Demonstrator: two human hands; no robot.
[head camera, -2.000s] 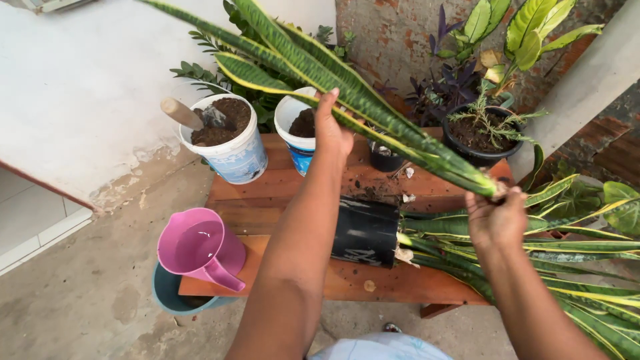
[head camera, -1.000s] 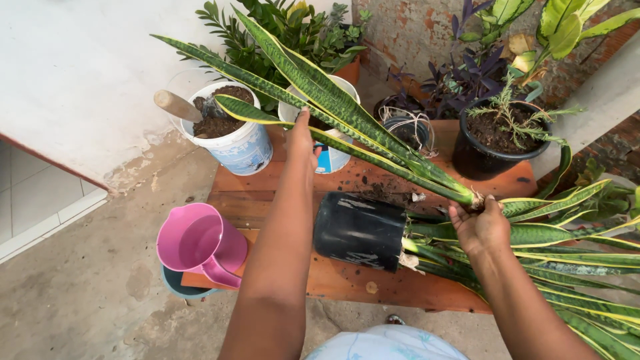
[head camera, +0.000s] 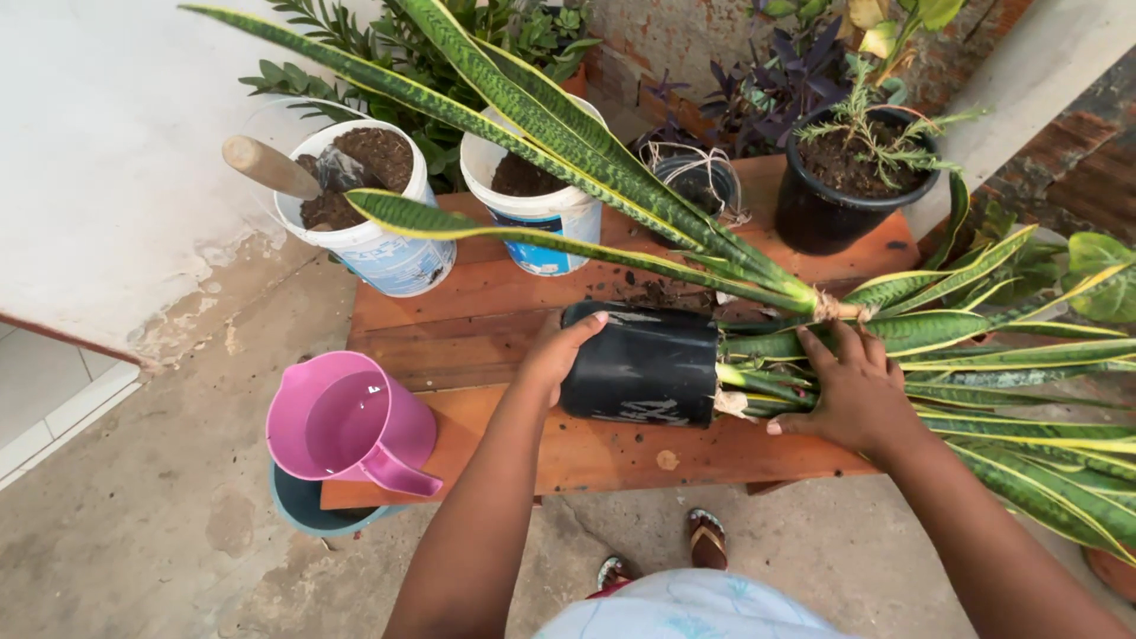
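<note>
A black plastic plant pot (head camera: 639, 364) lies on its side on the wooden bench (head camera: 426, 351), its open end facing right. My left hand (head camera: 564, 359) grips the pot's closed end, thumb on top. Snake plant leaves (head camera: 967, 364) with yellow edges stretch out of the pot to the right. My right hand (head camera: 848, 386) rests spread on the leaf bases beside the pot's mouth. A separate snake plant cutting (head camera: 603, 169) lies across the bench, its pale base touching the other leaves just above my right fingers.
A white bucket of soil (head camera: 399, 257) with a wooden-handled trowel (head camera: 271, 167) stands back left, beside a second white bucket (head camera: 532, 213). A pink jug of liquid (head camera: 413, 426) sits front left above a teal basin (head camera: 306, 510). Potted plants (head camera: 821, 209) stand behind.
Both hands have let go of the snake plant cutting, which now lies down. My left hand has moved down onto the black pot, and my right hand onto the leaves.
</note>
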